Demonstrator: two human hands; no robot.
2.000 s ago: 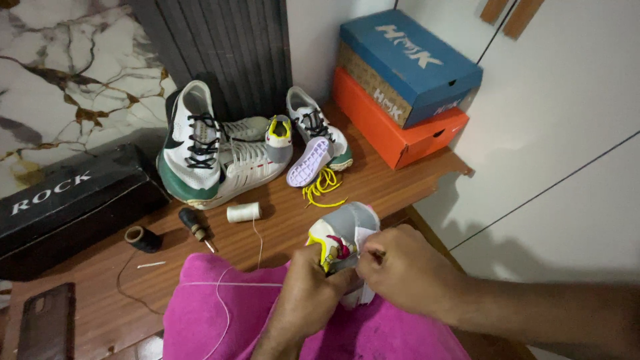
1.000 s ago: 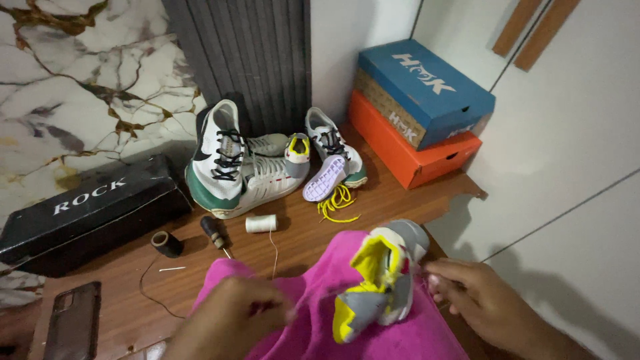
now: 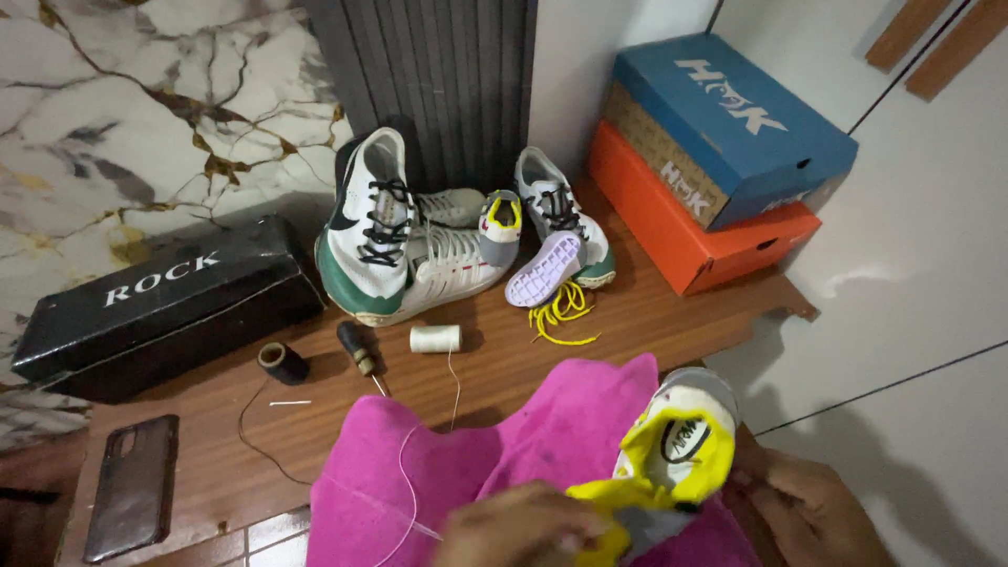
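A small grey, white and yellow shoe rests over the magenta cloth, its yellow lining and printed insole facing up. My left hand, blurred, is at the shoe's yellow and grey tongue part; whether it grips is unclear. My right hand is beside the shoe's right side with fingers bent together, their tips partly hidden. White thread lies across the cloth. On the wooden table are a white thread spool, an awl with a dark handle and a dark thread spool.
Behind stand white-green sneakers, a pale sneaker, a small grey shoe, and a lilac-soled shoe by yellow laces. Blue and orange shoeboxes are stacked right; a black box and phone lie left.
Two seconds ago both hands were together at the shoe; now they are apart on either side of it. The shoe has turned so its yellow opening faces up.
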